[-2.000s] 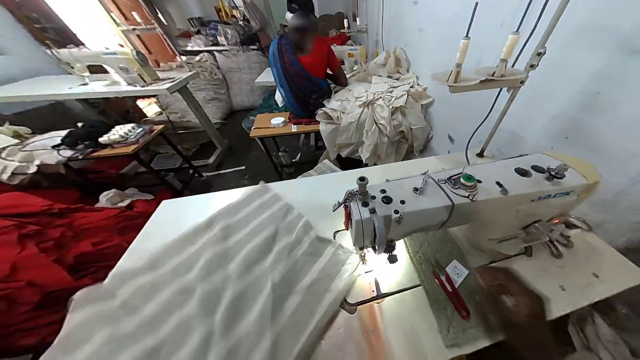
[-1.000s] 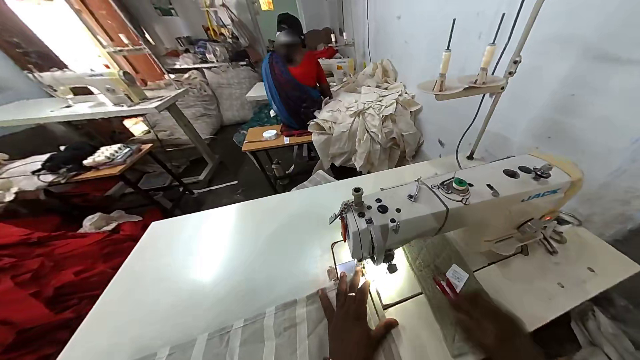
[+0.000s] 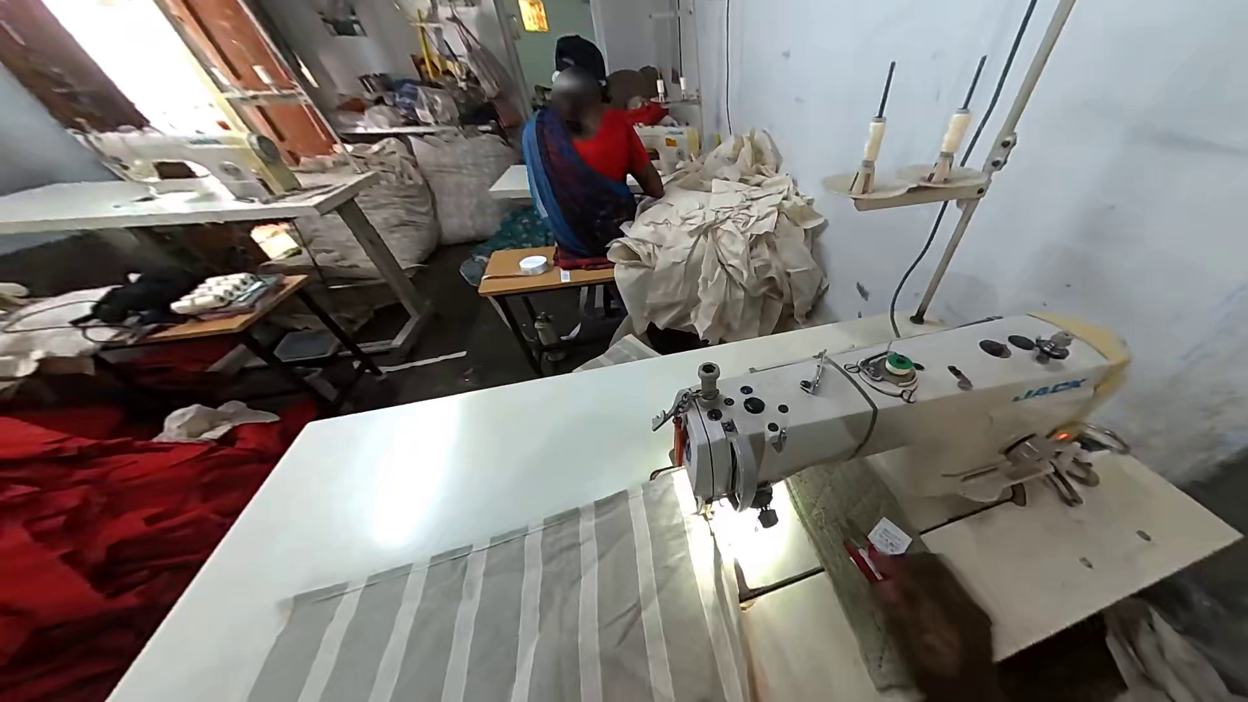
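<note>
A grey-and-white striped cloth (image 3: 546, 595) lies flat on the white sewing table, its upper right corner by the needle area of a Jack sewing machine (image 3: 877, 409). My right hand (image 3: 931, 619), blurred, is at the lower right, at the red thread snips (image 3: 864, 563) beside a small white label (image 3: 889, 536); whether its fingers grip the snips cannot be made out. Both things are over a grey-green folded cloth (image 3: 838, 507) on the machine bed. My left hand is out of view. The machine's lamp lights the needle area.
Two thread cones (image 3: 875, 139) stand on a holder behind the machine. A person (image 3: 595, 166) sits at another machine beside heaped cream cloth (image 3: 726, 234). Red cloth (image 3: 107, 517) fills the left side. A wooden stool (image 3: 507, 278) stands beyond the table.
The left hand, near the needle one second ago, has left the view. The striped cloth has spread farther up over the table since then. The right hand remains near the red snips.
</note>
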